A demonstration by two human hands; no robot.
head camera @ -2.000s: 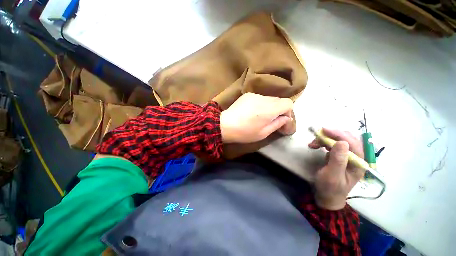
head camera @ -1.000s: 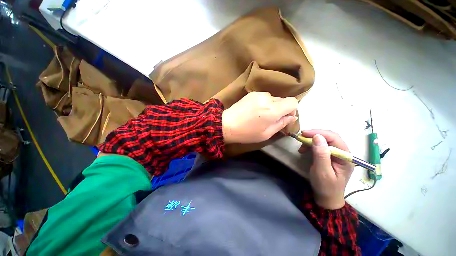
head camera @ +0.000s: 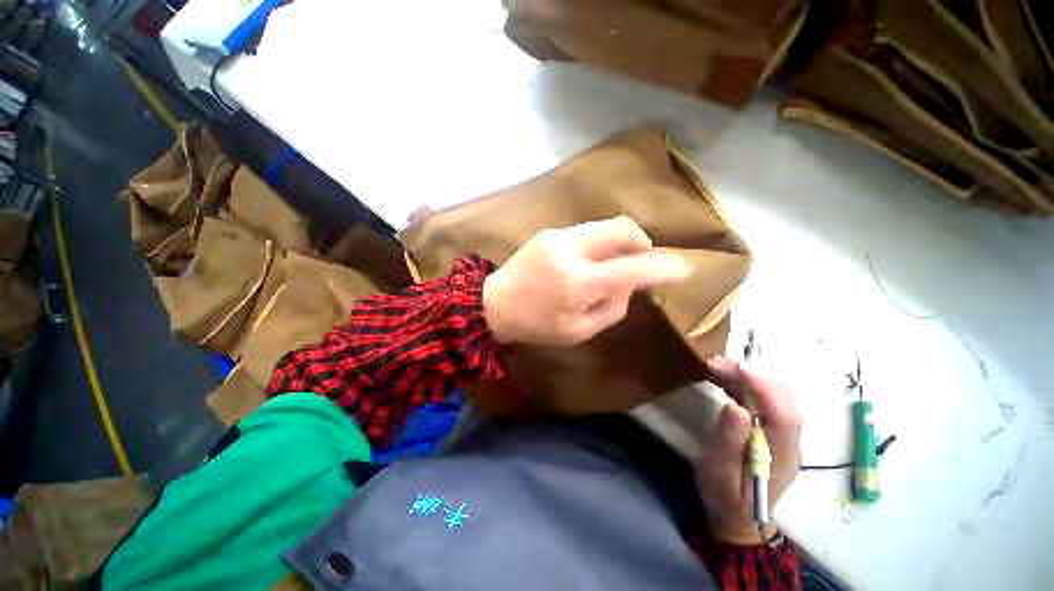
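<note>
The tan bag body (head camera: 543, 219) lies on the near edge of the white table (head camera: 347, 110), with a darker fold hanging towards me. My left hand (head camera: 578, 283) is over the bag, its index finger stretched out across the fabric; whether it pinches any cloth is unclear. My right hand (head camera: 751, 444) is at the bag's right edge and holds the cream-yellow pointed tool (head camera: 757, 456) in the palm, its silvery butt end towards me. The right fingertips touch the bag's edge.
The green-handled tool (head camera: 865, 453) lies on the table at right. Stacked brown bag bodies (head camera: 925, 104) stand at the far right. A tan heap (head camera: 231, 266) lies at left, below the table. A blue device (head camera: 249, 25) is at the far table end. Dark thread ends lie at right.
My left hand has left the bag's near corner and moved over the fabric. My right hand has turned the tool upright and reached the bag's edge. The view shows more of the far stack.
</note>
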